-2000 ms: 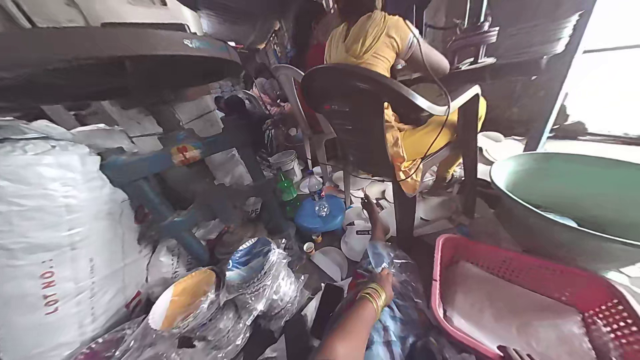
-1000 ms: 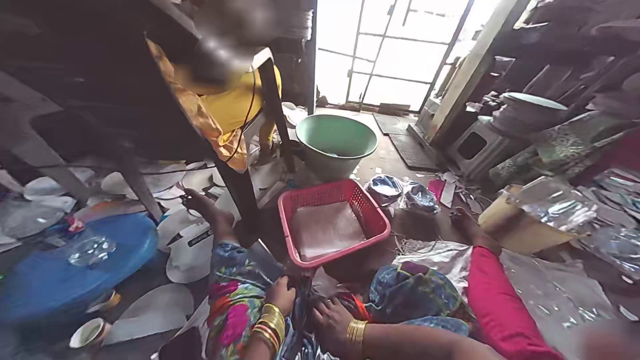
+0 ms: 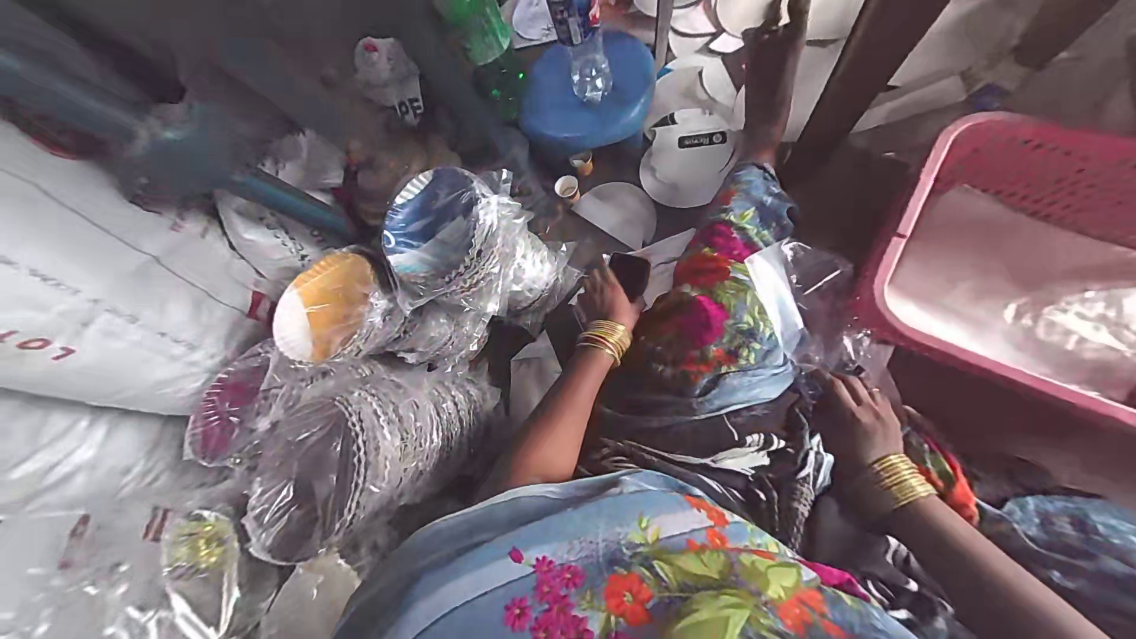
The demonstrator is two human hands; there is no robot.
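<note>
My left hand (image 3: 611, 299) is at a dark smartphone (image 3: 629, 274) beside my thigh, fingers around its near side; bangles circle the wrist. My right hand (image 3: 856, 413) rests on my lap, by a crumpled clear plastic bag (image 3: 821, 284) lying on my floral clothing. Whether its fingers hold the bag's edge cannot be told. To the left of my left hand lie plastic-wrapped stacks of paper plates, one with a blue top (image 3: 435, 226), one with a yellow-orange top (image 3: 330, 297) and a long stack (image 3: 364, 448) nearer me.
A pink plastic basket (image 3: 887, 240) with white sheets stands at right. Ahead are a blue stool (image 3: 586, 98) bearing a clear bottle (image 3: 590, 67), a green bottle (image 3: 479, 31), paper cups (image 3: 566, 188) and loose white discs (image 3: 688, 164). Large white sacks (image 3: 106, 284) fill the left side.
The view has swung back left and down from the doorway side. My left hand has moved from my lap, near my right hand, out to the phone at the left.
</note>
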